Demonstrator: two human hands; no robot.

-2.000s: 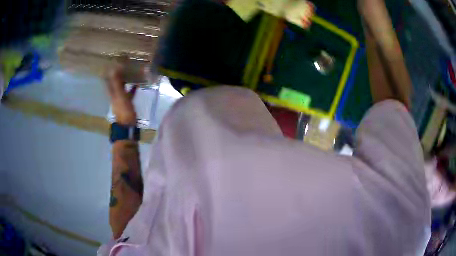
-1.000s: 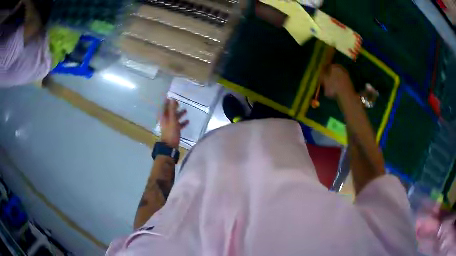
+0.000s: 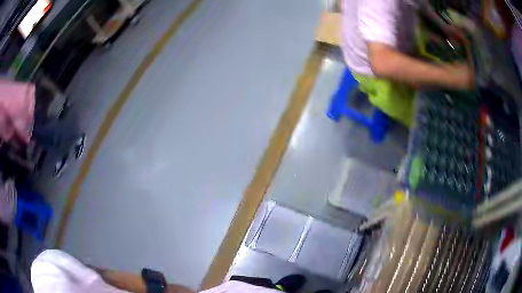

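My left hand [image 3: 181, 288] is at the bottom edge, mostly cut off, just past a dark wristwatch; its fingers are hidden. My right hand is out of the picture. A tray stack [image 3: 423, 252] with brown board layers stands at the lower right, blurred. Above it, a large clear blister tray [image 3: 446, 149] with rows of pockets lies on the bench. Neither visible part of my left arm touches them.
Pale, flat panels [image 3: 283, 232] lie low beside the stack. A person in pink [image 3: 383, 34] works at the bench near a blue stool [image 3: 358, 111]. Another person's pink sleeve [image 3: 14, 111] and a blue stool [image 3: 33, 213] are at the left. Yellow-brown lines [image 3: 269, 154] edge the grey aisle.
The view has swung left from the green mat to the aisle. My right hand has left the picture; my left hand now shows only at the bottom edge.
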